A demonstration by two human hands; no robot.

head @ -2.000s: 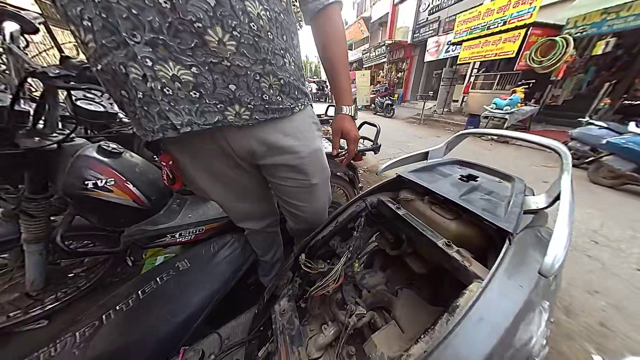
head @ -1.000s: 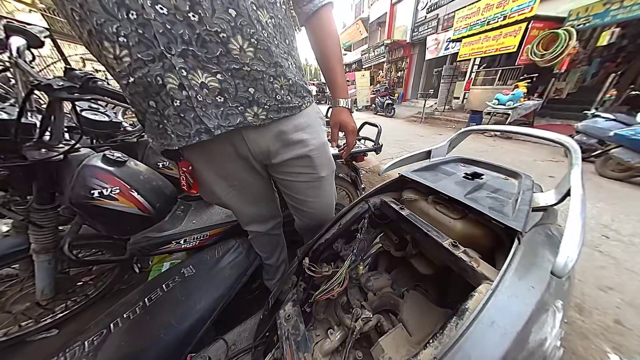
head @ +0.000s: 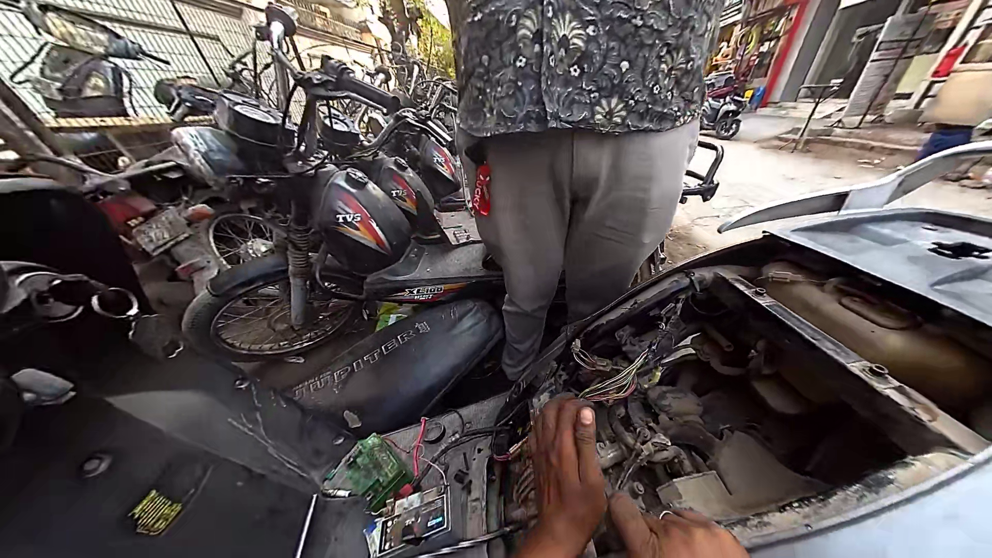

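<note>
In the head view my left hand [head: 567, 465] reaches over the near left edge of a scooter's open seat bay, fingers together and pointing forward beside a bundle of thin coloured wires [head: 620, 380]. What lies under its fingers is hidden. My right hand [head: 670, 535] is low at the bottom edge, over the near side of the bay, and its fingertips are mostly out of sight. Engine parts [head: 643, 442] fill the dusty bay. On the floorboard to the left sit a battery [head: 415, 521] and a green translucent box [head: 377, 469] with red wires.
A person in grey trousers [head: 573, 209] stands just beyond the scooter. A black scooter seat [head: 395, 364] lies left of the bay, with parked mopeds [head: 364, 217] behind it. The scooter's metal grab rail [head: 860, 190] and fuel tank [head: 868, 318] are at the right.
Both my hands have come into view over the near part of the bay; neither shows in the earlier frames. The view has swung left and down. The standing person now faces the scooter more squarely.
</note>
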